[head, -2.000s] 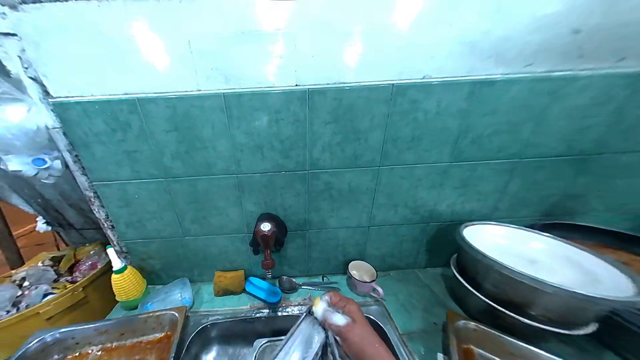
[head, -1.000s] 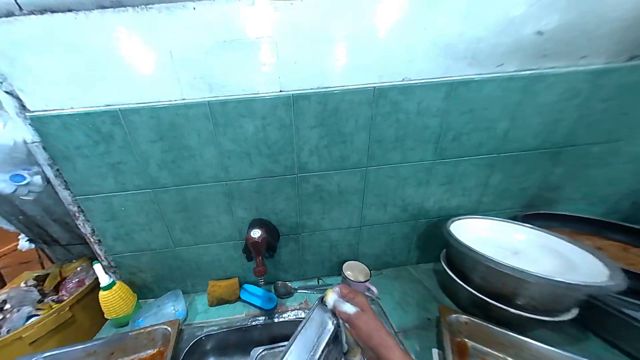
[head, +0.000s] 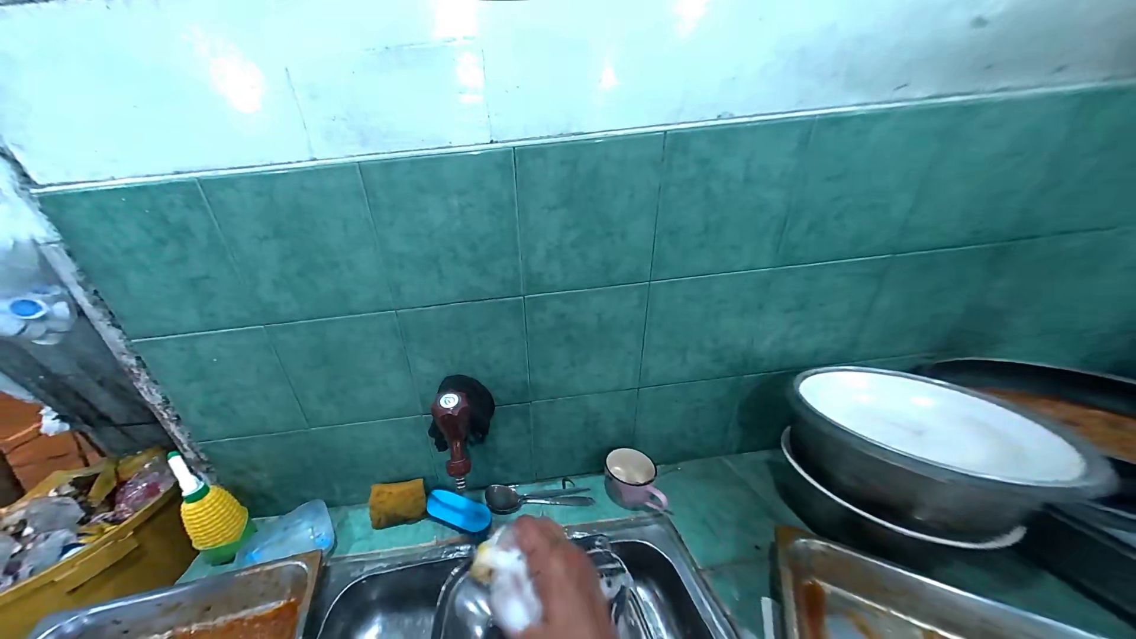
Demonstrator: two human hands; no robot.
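My right hand (head: 564,577) is closed on a soapy yellowish sponge (head: 486,564), with white suds over the fingers. It is over a shiny metal pan (head: 463,603) in the steel sink (head: 382,599). My left hand is not visible. Behind the sink, a dark red tap (head: 454,435) comes out of the green tiled wall. Along the ledge lie a brown-yellow sponge (head: 398,503), a blue plastic object (head: 459,511), and metal spoons (head: 541,499), beside a pink mug (head: 632,479).
Left are a yellow bin of rubbish (head: 106,559), a yellow-green bottle (head: 213,519), a clear plastic bag (head: 288,534) and a stained metal tray (head: 306,577). Right are another stained tray (head: 794,568), stacked large metal basins (head: 941,506) and a dark pan with brown contents (head: 1074,422).
The metal pan, earlier tilted up beside my right hand, is now lower in the sink. My right hand with the sponge has moved left across it.
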